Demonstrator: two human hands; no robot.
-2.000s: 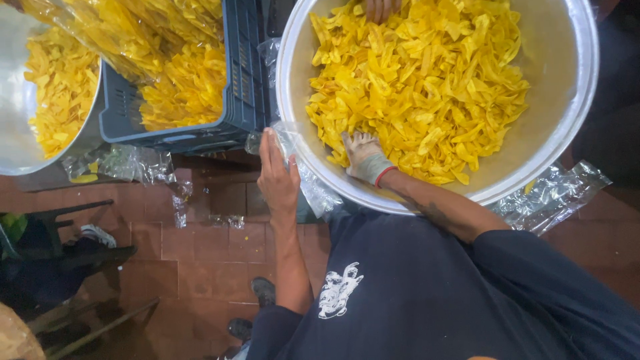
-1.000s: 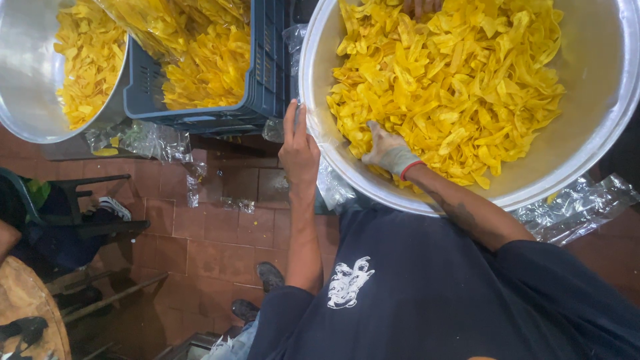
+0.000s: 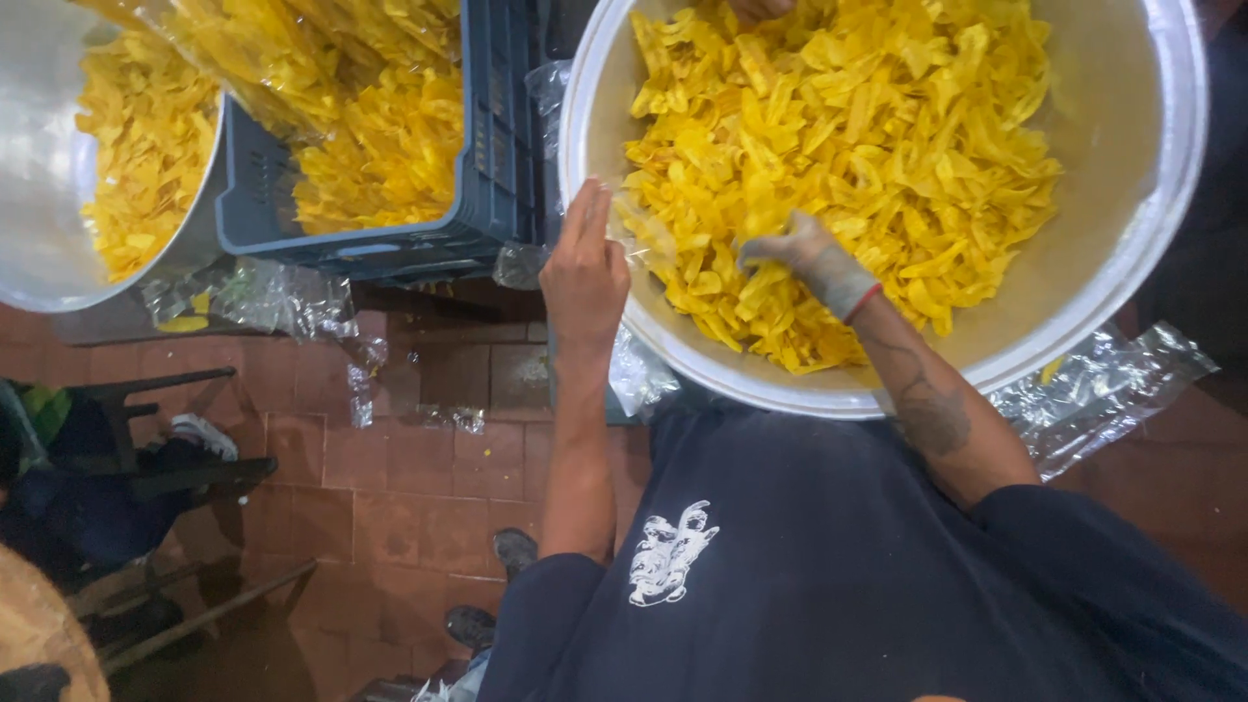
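A large round metal basin (image 3: 1111, 244) holds a heap of thin yellow chips, probably plantain (image 3: 877, 146). My right hand (image 3: 819, 261), in a pale glove with a red-edged cuff, is down among the chips at the near left of the heap; its fingertips are partly hidden, and whether it grips any chips is unclear. My left hand (image 3: 585, 278) is bare and upright at the basin's left rim, its fingers close together on a clear plastic bag (image 3: 643, 234), whose mouth and outline are hard to make out.
Another person's hand (image 3: 760, 8) reaches into the basin's far side. Left stand a blue-grey plastic crate (image 3: 390, 239) of bagged chips and a second metal basin (image 3: 58, 292) with chips. Clear plastic wrap (image 3: 1102, 390) lies at right. A dark chair (image 3: 205, 473) is lower left.
My right hand has shifted within the heap, from its near left edge further in among the chips. My left hand stays by the rim. The view has shifted somewhat.
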